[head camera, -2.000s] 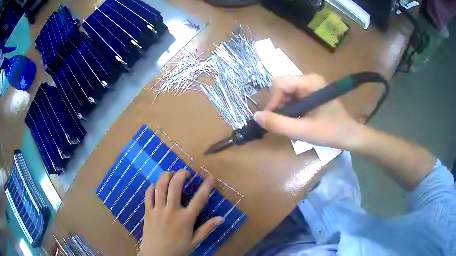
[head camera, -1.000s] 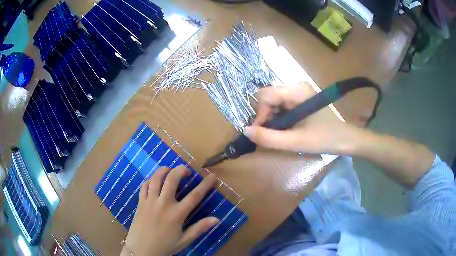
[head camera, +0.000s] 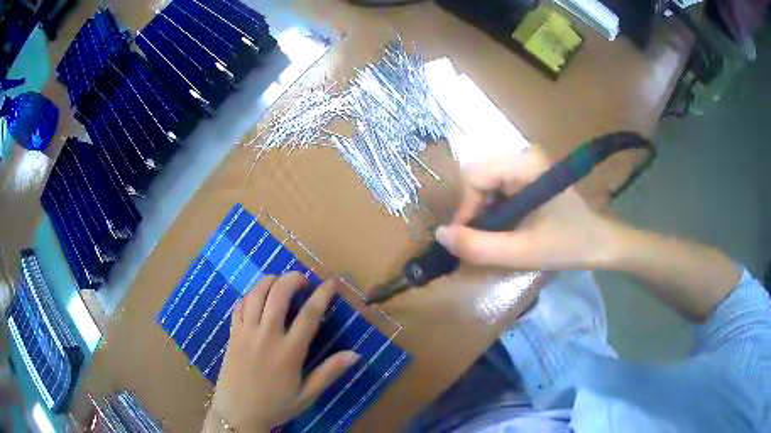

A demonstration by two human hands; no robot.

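Observation:
A small blue solar panel (head camera: pixel 203 292) lies slanted on the brown tabletop. Its silver wire ends pass its right edge, where a thin silver ribbon (head camera: pixel 292 239) lies across them. My left hand (head camera: pixel 275 342) lies flat on the panel, fingers spread, and holds nothing. My right hand (head camera: pixel 528 216) holds a black soldering iron (head camera: pixel 507 211) like a pen. The iron's metal tip is at the ribbon by the panel's right edge, just right of my left fingertips. Whether the tip touches the ribbon is too small to tell.
A silver heap of short ribbons (head camera: pixel 385 118) lies beyond my right hand, beside white paper (head camera: pixel 482 118). Dark blue cell stacks (head camera: pixel 135 110) stand at the upper left. Also there: a finished panel stack (head camera: pixel 42 338), a blue bottle (head camera: pixel 32 120), a ribbon bundle (head camera: pixel 127 414) and a yellow sponge (head camera: pixel 548 41).
The soldering iron's tip has moved down and right along the ribbon, towards the panel's near end. My left hand has shifted slightly left and stays on the panel.

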